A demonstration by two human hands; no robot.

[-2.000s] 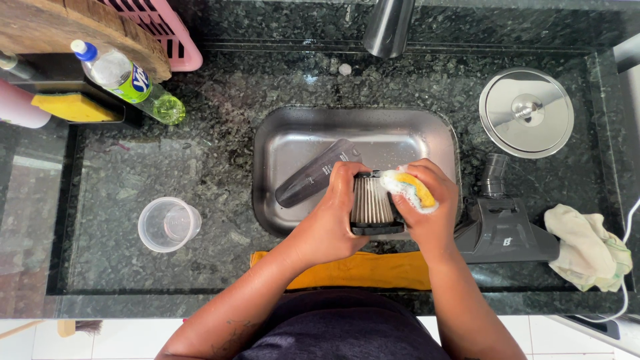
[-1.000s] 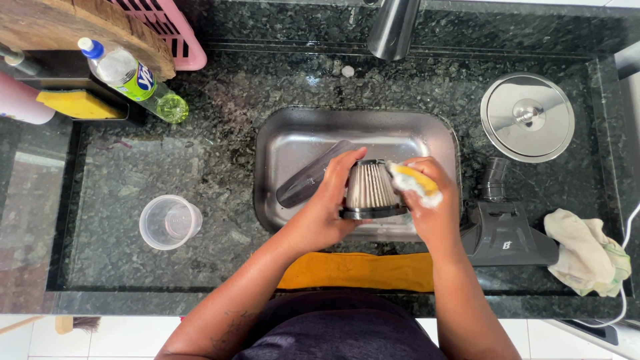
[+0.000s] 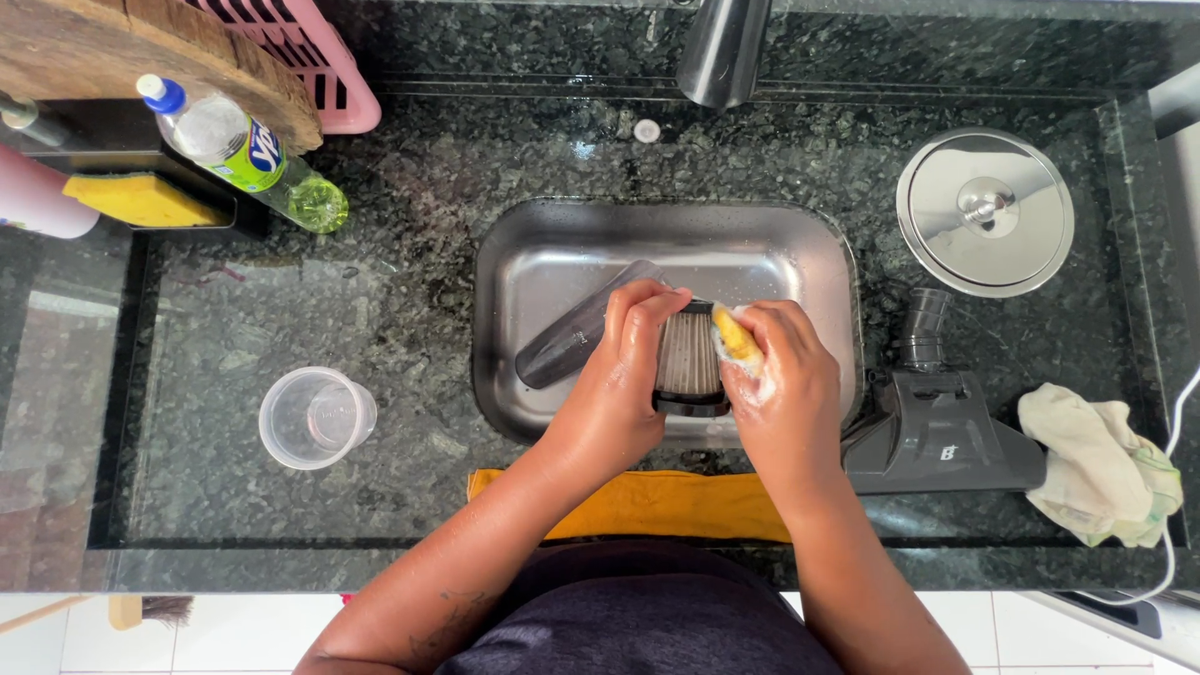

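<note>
Over the steel sink, my left hand [image 3: 623, 375] grips a pleated vacuum cleaner filter [image 3: 689, 356] with black end rims by its left side. A soapy yellow sponge [image 3: 737, 339] is in my right hand [image 3: 786, 394], pressed against the filter's right side, with white foam on the fingers. Behind my left hand, a dark translucent plastic vacuum part [image 3: 572, 337] lies slanted in the sink basin [image 3: 769, 234]. My fingers hide part of the filter and of the sponge.
Left stand a clear plastic cup [image 3: 317, 418], a dish soap bottle [image 3: 246, 155] and a yellow sponge in a holder [image 3: 145, 201]. Right are a metal lid [image 3: 984, 213], a vacuum floor head [image 3: 942, 436] and a crumpled cloth [image 3: 1092, 464]. A faucet [image 3: 724, 52] overhangs behind; an orange cloth [image 3: 656, 503] lies along the front.
Both hands keep hold of filter and sponge. The filter has been turned and tilted between my hands, its pleats facing up at a different angle.
</note>
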